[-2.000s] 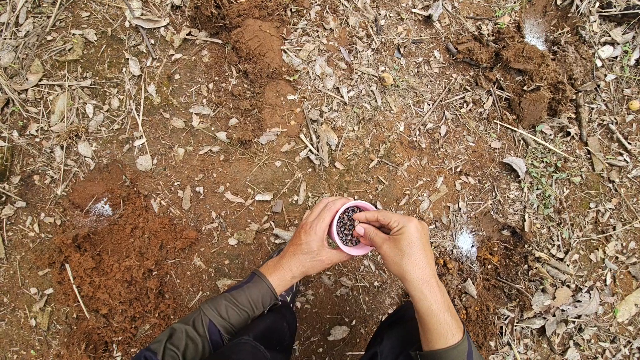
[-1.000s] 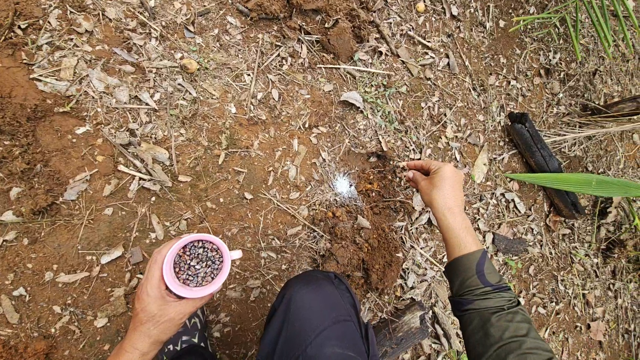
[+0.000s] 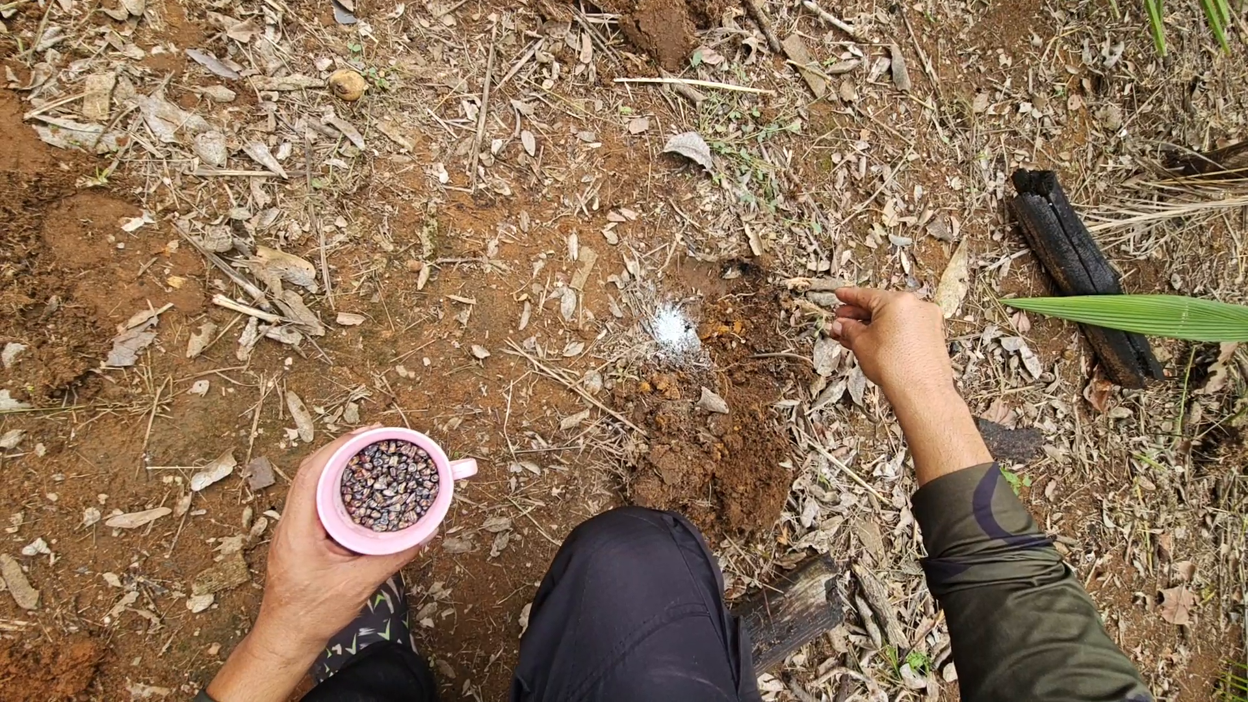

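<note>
My left hand (image 3: pixel 314 575) holds a pink cup (image 3: pixel 458 470) with a small handle at the lower left, upright. Dark, glossy seeds (image 3: pixel 390 485) lie inside it. To the right, my right hand (image 3: pixel 892 336) hovers over leaf litter with its thumb and fingers brought close together; whether a seed is between the fingertips cannot be made out. Left of those fingertips, a patch of white granules (image 3: pixel 673 329) lies on the ground beside loose reddish-brown soil (image 3: pixel 717 439).
A charred piece of wood (image 3: pixel 1072 268) lies at the right under a green palm leaflet (image 3: pixel 1141 317). Another weathered wood piece (image 3: pixel 795 609) is beside my knee (image 3: pixel 629 595). Dry leaves and twigs cover much of the reddish ground.
Two seconds ago my right fingers were at the cup's opening; now they are far to its right. The view has shifted to the right.
</note>
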